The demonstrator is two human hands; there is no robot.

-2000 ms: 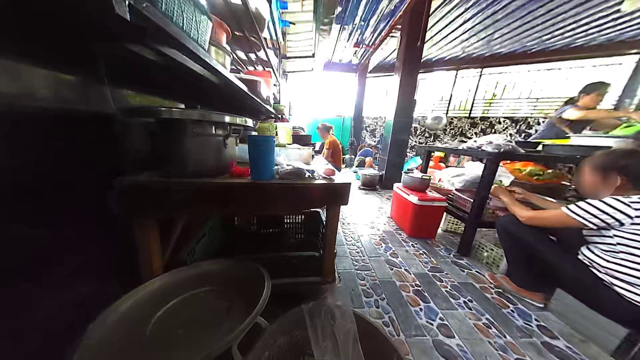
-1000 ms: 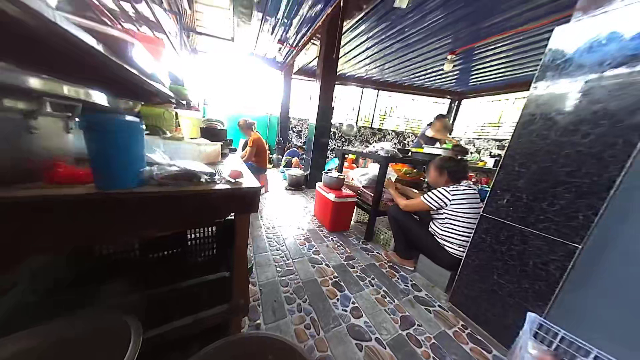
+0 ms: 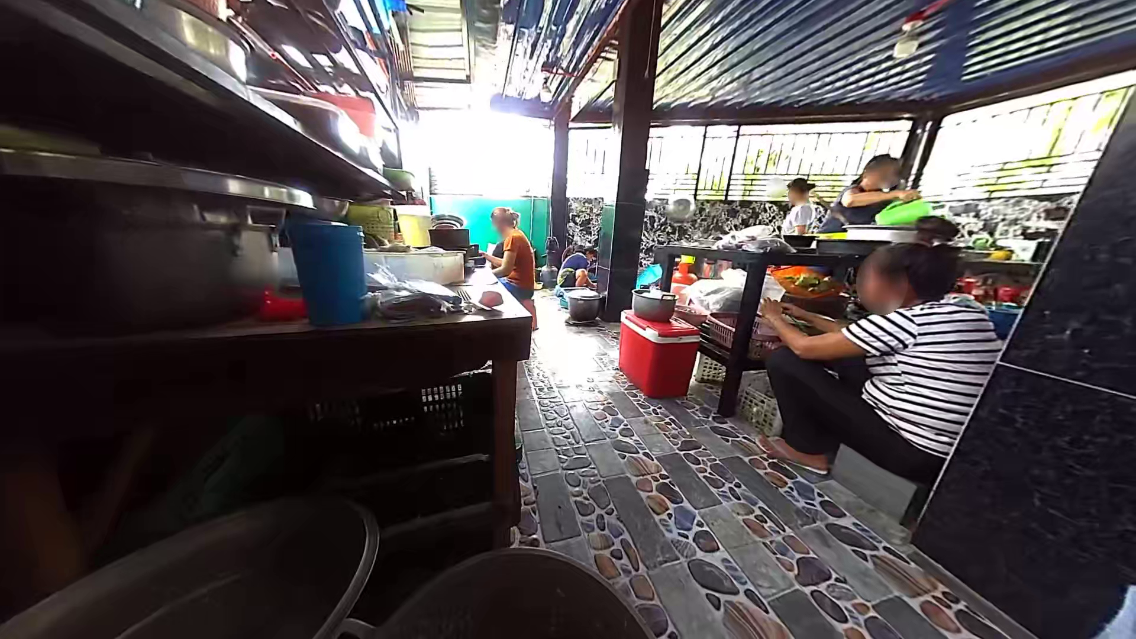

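Neither my left hand nor my right hand is in view. Closest to me, at the bottom edge, are a wide metal basin (image 3: 204,568) and the rim of a dark pot (image 3: 524,568) to its right. Above them stands a wooden table (image 3: 426,342). It bears a large metal pot (image 3: 169,266), a blue plastic tumbler (image 3: 329,275), a red item (image 3: 281,305) and plastic bags (image 3: 410,293). Dark crates (image 3: 442,406) sit under the table.
A tiled floor (image 3: 621,497) runs ahead. A red cooler (image 3: 658,353) carries a pot (image 3: 654,303). At right a person in a striped shirt (image 3: 932,364) sits by a black table (image 3: 737,328) and a dark tiled wall (image 3: 1047,390). Several other people are farther back, one in orange (image 3: 517,257).
The view has swung right and then partly back left. The person in the striped shirt stays seated. A clear plastic bag seen over the pot at the bottom two seconds ago no longer shows.
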